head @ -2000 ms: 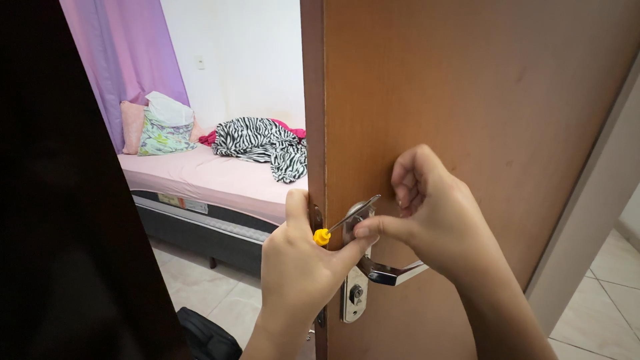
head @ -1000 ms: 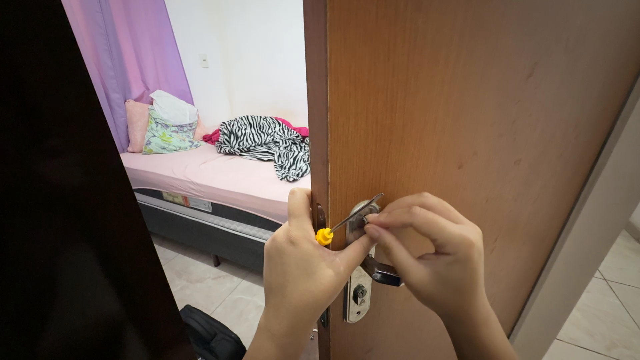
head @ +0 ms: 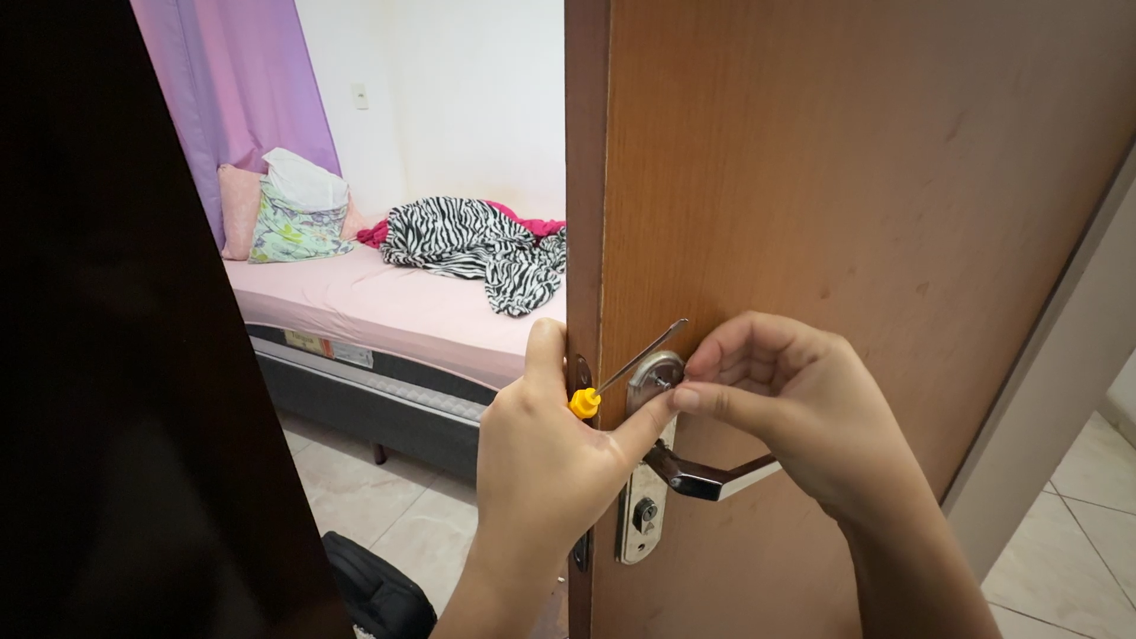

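Observation:
My left hand (head: pixel 555 444) wraps the edge of a brown wooden door (head: pixel 754 195), its thumb against the metal lock plate (head: pixel 648 377). A screwdriver with a yellow handle (head: pixel 585 403) is tucked in that hand, its thin shaft pointing up and right past the plate's top. A small screw (head: pixel 661 382) shows in the upper part of the plate. My right hand (head: pixel 790 408) is beside it, thumb touching the left thumb's tip and fingers curled; whether anything tiny is between them cannot be told. Below are the chrome lever handle (head: pixel 701 479) and the lock cylinder (head: pixel 646 513).
Behind the door's edge stands a bed (head: pixel 355 288) with pillows (head: pixel 297 217) and a zebra-print blanket (head: pixel 461 240). A black bag (head: pixel 377 586) lies on the tiled floor. A dark panel (head: pixel 115 355) fills the left side, and a door frame (head: pixel 1038 373) runs along the right.
My right hand's fingers have lifted off the upper plate and curled, uncovering the screw there. My left hand keeps its hold on the screwdriver at the door's edge.

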